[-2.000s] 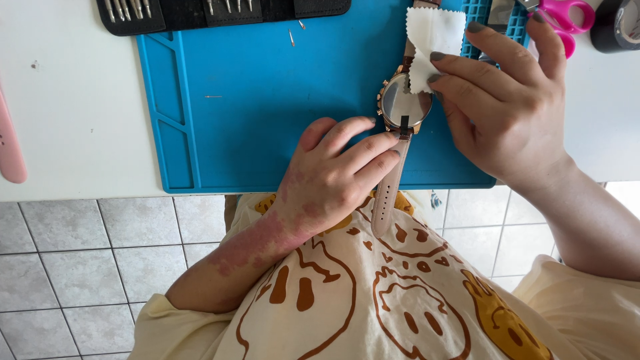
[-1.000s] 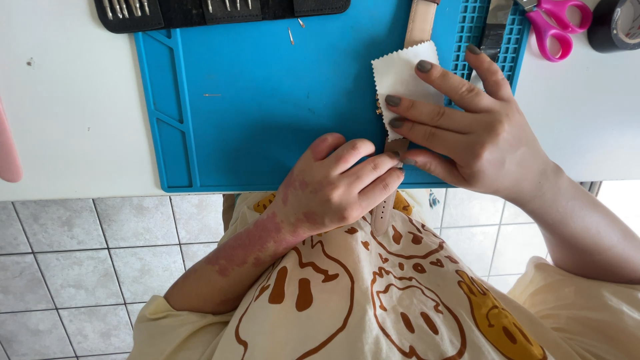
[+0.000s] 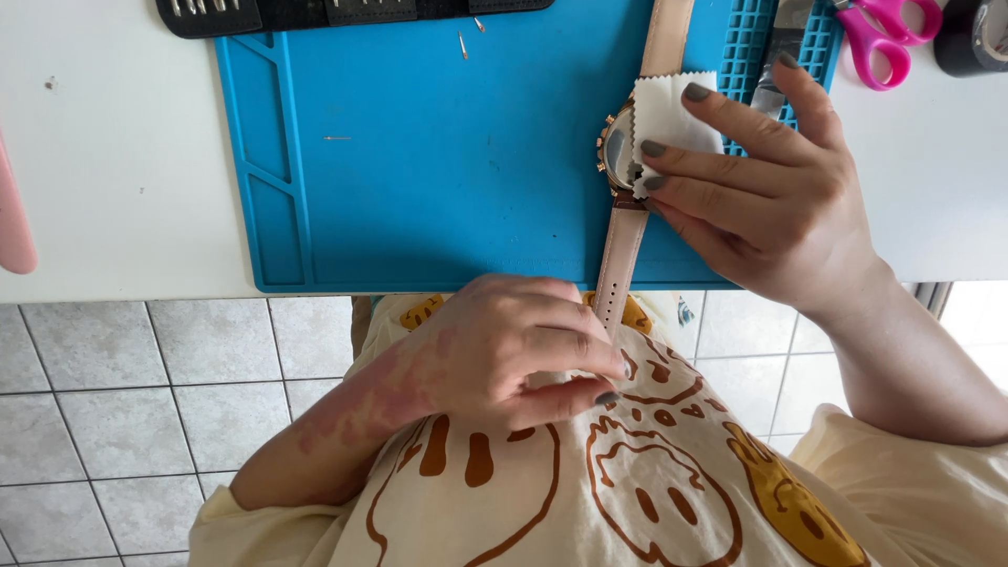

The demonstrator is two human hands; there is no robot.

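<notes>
A wristwatch [image 3: 617, 150] with a pinkish-beige leather strap lies back up on the blue mat, its metal case back partly covered by a white zigzag-edged cloth [image 3: 669, 110]. My right hand [image 3: 776, 181] holds the cloth against the case, fingers spread over it and the thumb low beside the strap. The lower strap [image 3: 617, 264] hangs over the mat's front edge. Near its end is my left hand [image 3: 528, 346], in front of my shirt, fingers bent; whether it touches or grips the strap tip cannot be told, as the fingers hide that part.
The blue silicone work mat [image 3: 425, 181] bears a small pin [image 3: 337, 138] and two small bits [image 3: 463, 46]. A black tool case [image 3: 362, 12] lies at the back. A metal blade [image 3: 787, 47], pink-handled scissors [image 3: 882, 47] and a black tape roll [image 3: 976, 35] are back right.
My left hand has moved from beside the watch case down past the mat's front edge. My right hand has brought the white cloth from the upper strap down over the case.
</notes>
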